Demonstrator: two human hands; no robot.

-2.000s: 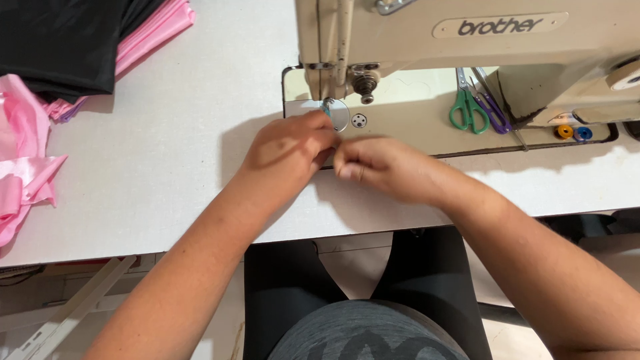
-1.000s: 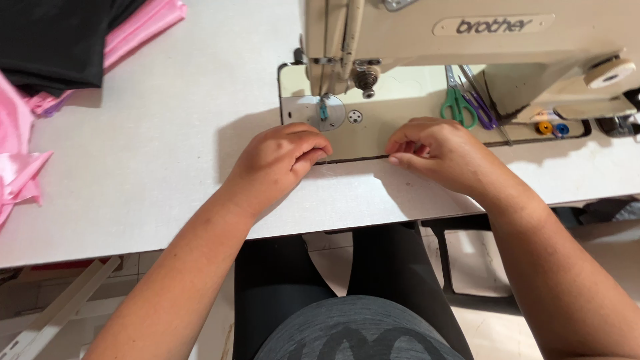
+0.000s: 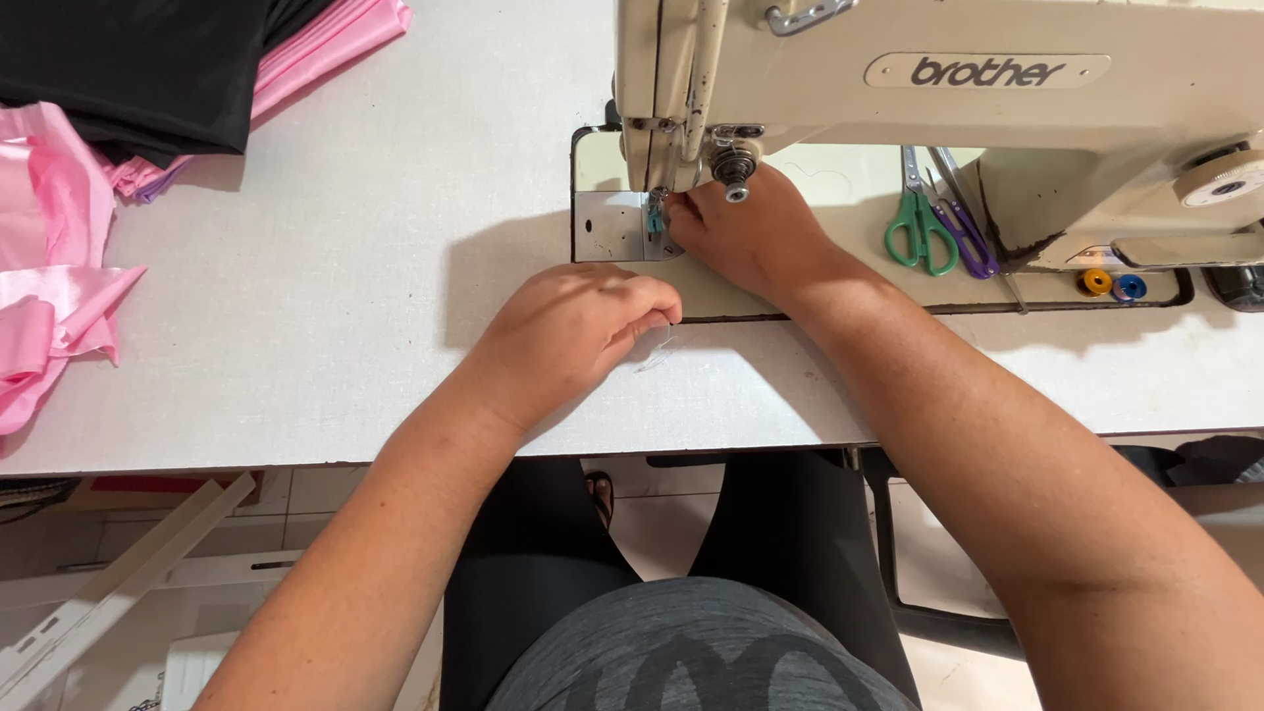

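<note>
A cream Brother sewing machine stands on the white table. My right hand reaches under its head, fingertips just right of the presser foot with its teal part; whether they hold anything is hidden. My left hand rests at the front edge of the machine bed, thumb and forefinger pinched together. Thin pale thread trails from those fingertips over the table. The metal needle plate lies beyond my left hand. The thread tension knob sits above my right hand.
Green-handled scissors and a purple-handled cutting tool lie on the machine bed. A yellow bobbin and a blue bobbin are at its right end. Black fabric and pink satin fabric lie at the left of the table.
My right hand has moved from the bed's front edge in under the machine head, beside the presser foot. My left hand remains near the front edge, fingers pinched.
</note>
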